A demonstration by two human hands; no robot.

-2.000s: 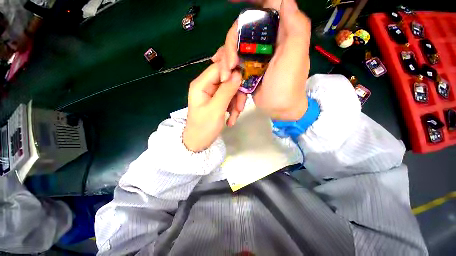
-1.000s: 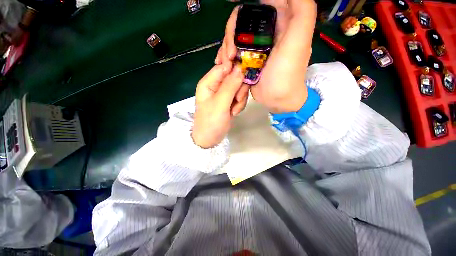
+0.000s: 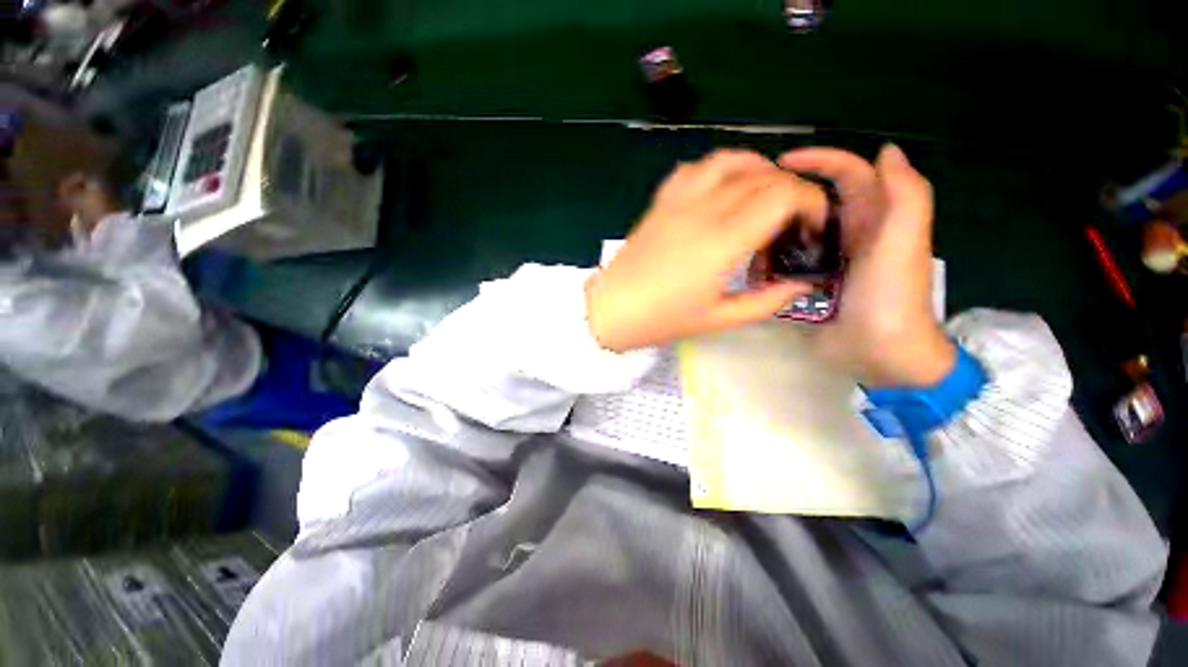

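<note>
A smartwatch unit [image 3: 810, 302] with a pink-rimmed open case is held between both my hands, above the paper sheets. Its dark screen part is mostly covered by my fingers, and no lit display shows. My left hand [image 3: 710, 248] grips it from the left, with the fingers over its top. My right hand [image 3: 889, 280] holds it from the right and wears a blue wrist strap [image 3: 941, 397]. Both hands are slightly blurred. A yellowish sheet [image 3: 782, 437] and a white printed sheet [image 3: 638, 414] lie below the hands.
A beige vented box [image 3: 306, 183] with a calculator [image 3: 215, 150] on top stands left. Two watch units [image 3: 661, 63] lie beyond the pale seam. Another watch unit [image 3: 1137, 413] and a red stick [image 3: 1110, 266] lie right. A person's sleeve [image 3: 117, 319] is at far left.
The view has turned, so the box shows more and the red tray is nearly out of view. My hands are nearer my body; my left fingers now cover the screen, whose lit keypad no longer shows.
</note>
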